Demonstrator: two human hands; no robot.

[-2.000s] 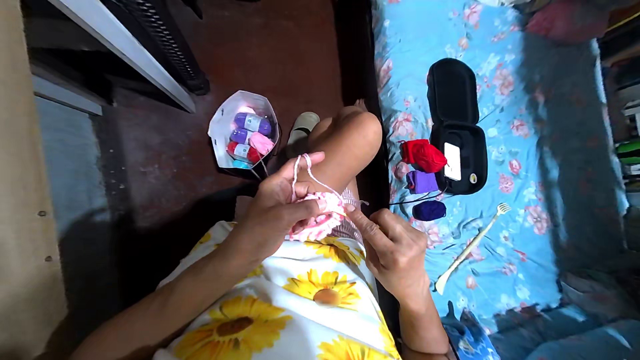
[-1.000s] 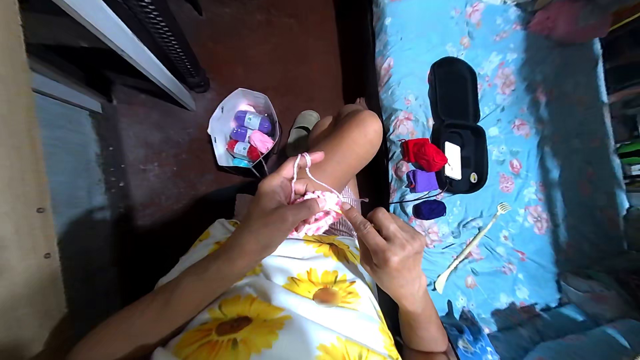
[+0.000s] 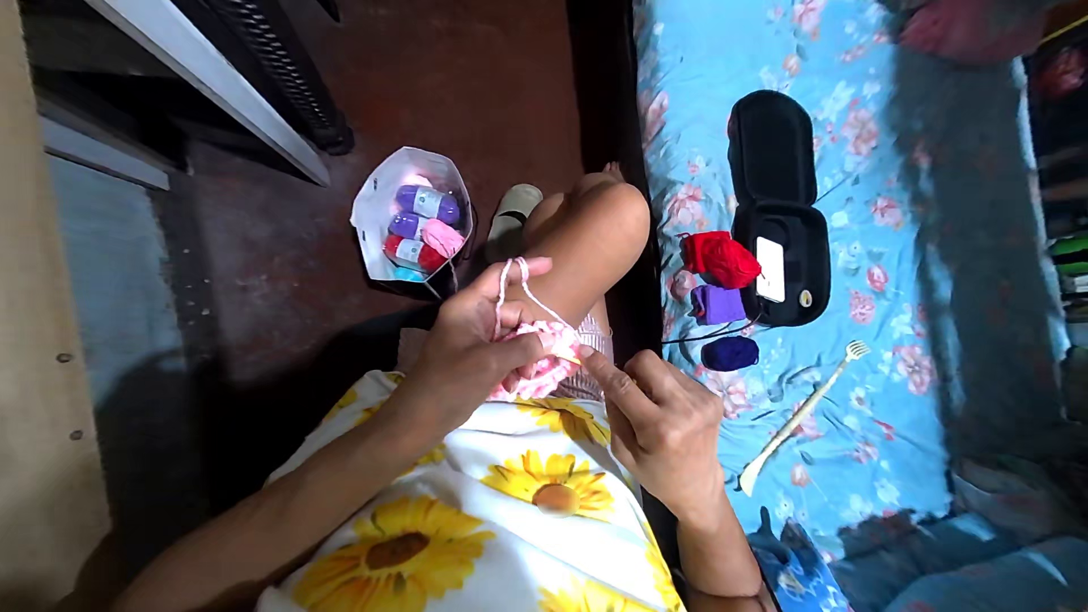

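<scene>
My left hand (image 3: 480,340) pinches a pink crocheted piece (image 3: 544,361) above my lap, with pale pink yarn (image 3: 535,297) looped over its raised index finger. From that finger the strand runs down to the edge of the piece. My right hand (image 3: 659,416) holds a thin crochet hook (image 3: 575,361) at the piece's right edge; only a small yellowish part of it shows, and the fingers hide the rest. The fingertips of both hands are close together.
A white bag (image 3: 371,229) with several yarn balls stands on the floor. On the blue floral bedsheet (image 3: 875,297) lie an open black case (image 3: 778,153), red yarn (image 3: 722,259), a purple bundle (image 3: 716,304), dark blue yarn (image 3: 729,353) and a back scratcher (image 3: 799,416).
My right hand shifts slightly at the edge of the pink piece. My left hand keeps its hold, with the yarn still over its index finger.
</scene>
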